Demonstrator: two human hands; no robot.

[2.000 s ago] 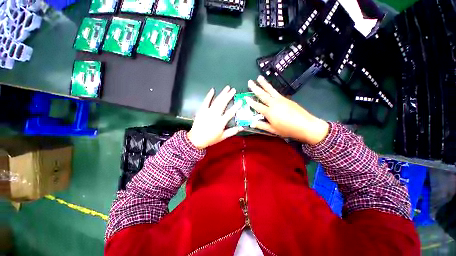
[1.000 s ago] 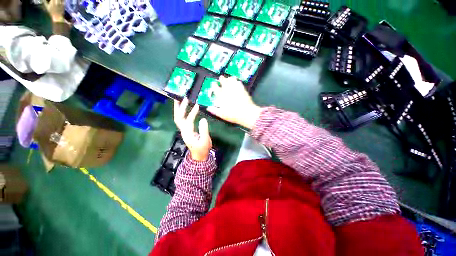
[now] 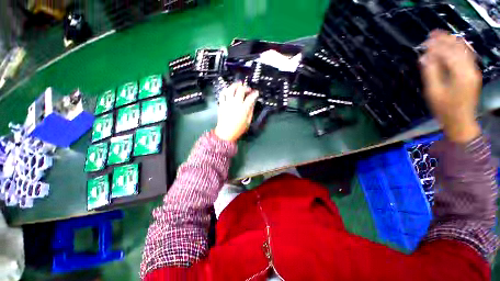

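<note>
My left hand (image 3: 234, 111) reaches onto the near left side of the pile of black plastic frames (image 3: 268, 85), its fingertips at a frame; whether they grip it is unclear. My right hand (image 3: 452, 82) is raised over the shiny black blister trays (image 3: 378, 71) at the right. It is blurred, and I cannot tell if it holds something. Green circuit boards edged in black (image 3: 125, 180) lie in rows on the dark foam pad (image 3: 151, 175) at the left. A white paper (image 3: 280, 60) lies on the frame pile.
Pale plastic parts (image 3: 24, 170) and a blue bin (image 3: 64, 129) are on the far left bench. A blue crate (image 3: 395, 192) with dark parts stands below the bench's right edge. A blue stool (image 3: 87, 241) is under the left end.
My hands have left the boards on the pad. The left moved to the frame pile, the right up over the trays. The view has swung right.
</note>
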